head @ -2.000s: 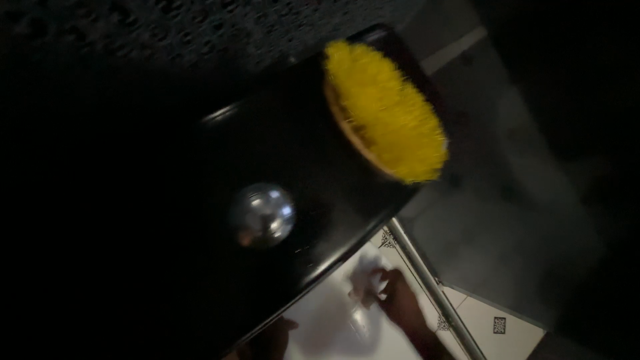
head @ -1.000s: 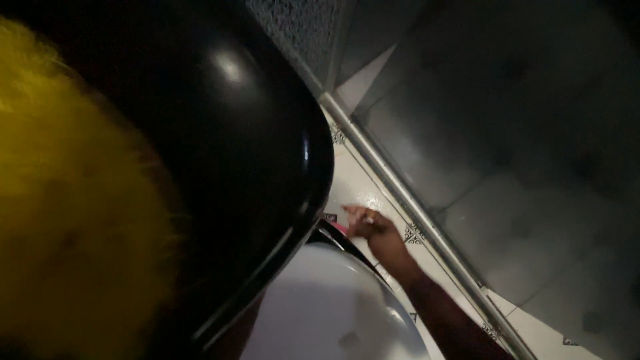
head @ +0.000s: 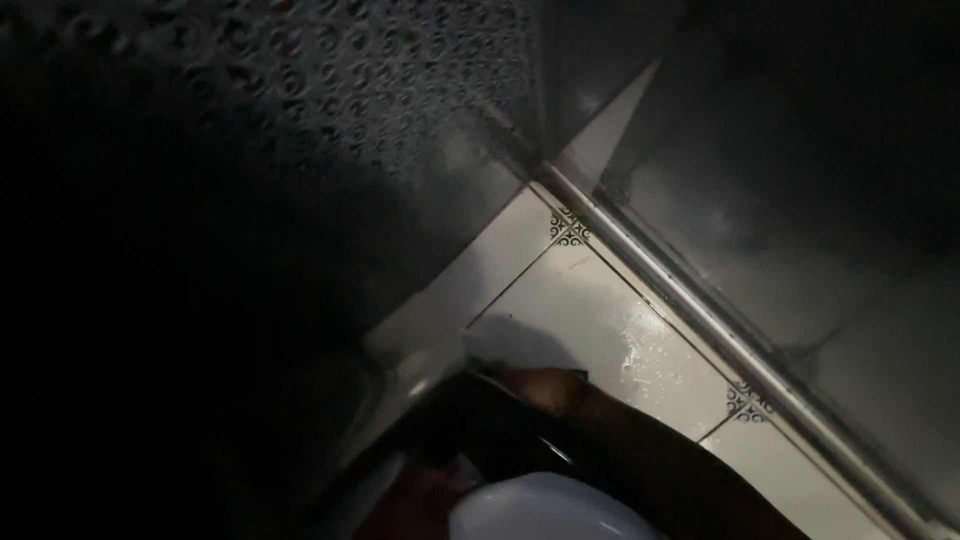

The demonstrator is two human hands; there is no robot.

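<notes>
The view is very dark. My right hand [head: 551, 386] reaches in from the lower right and is blurred; its fingers are at the upper edge of a glossy black object [head: 499, 424], and whether they grip it cannot be told. Below lies a smooth, rounded white surface [head: 555, 510], cut off by the bottom edge. Left of it, a dim reddish shape [head: 420, 499] may be my left hand; its fingers and any hold are hidden in shadow.
White floor tiles [head: 547, 300] with dark corner patterns look wet in places. A metal track [head: 697, 311] runs diagonally along them, with grey tiles [head: 765, 292] beyond. A textured, see-through panel [head: 337, 75] stands at the upper left; deep shadow covers the left side.
The yellow-bristled brush and the large glossy black surface seen close up have left the view. My right hand, over the tiles a second ago, is now at the black object's edge. The view has shifted.
</notes>
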